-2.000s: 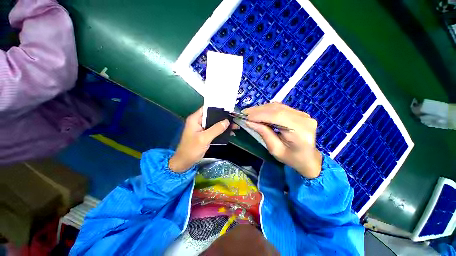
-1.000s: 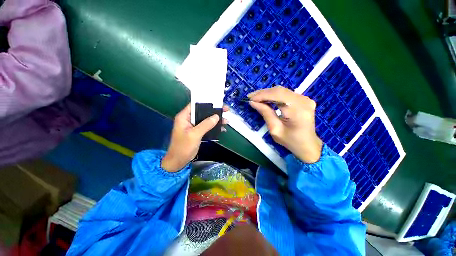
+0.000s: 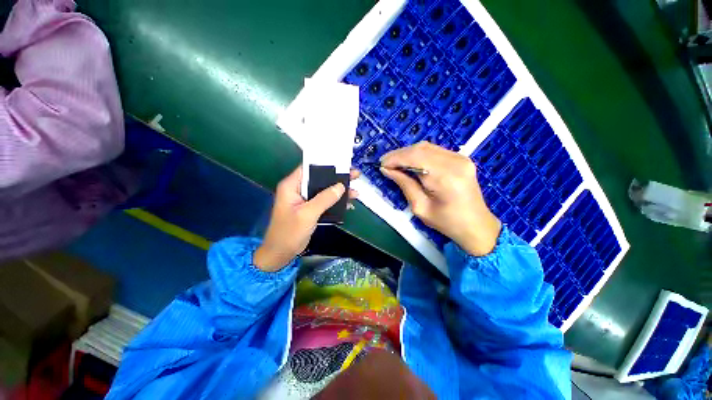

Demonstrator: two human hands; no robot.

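My left hand (image 3: 295,215) holds the adhesive sheet (image 3: 331,117) by its lower end, thumb on the black part, white bare part pointing away. The black part has a stepped upper edge. My right hand (image 3: 439,191) pinches the thin dark tweezers (image 3: 406,169), tips down at the near left part of the component tray (image 3: 525,84). Small components (image 3: 389,102) with dark round centres sit in rows in the tray's far blue block. Whether the tips hold a piece is too small to tell. The sheet overlaps the tray's left corner.
The tray lies on a shiny green surface (image 3: 211,70). A second blue and white tray (image 3: 666,337) is at the lower right. A white fitting (image 3: 670,205) stands at the right. A person's pink sleeve (image 3: 66,94) is at the left, above cardboard boxes (image 3: 47,301).
My right hand and tweezers have moved from the sheet's black part to the components in the tray. In the last second they shifted slightly left and down. The sheet has moved left off the components.
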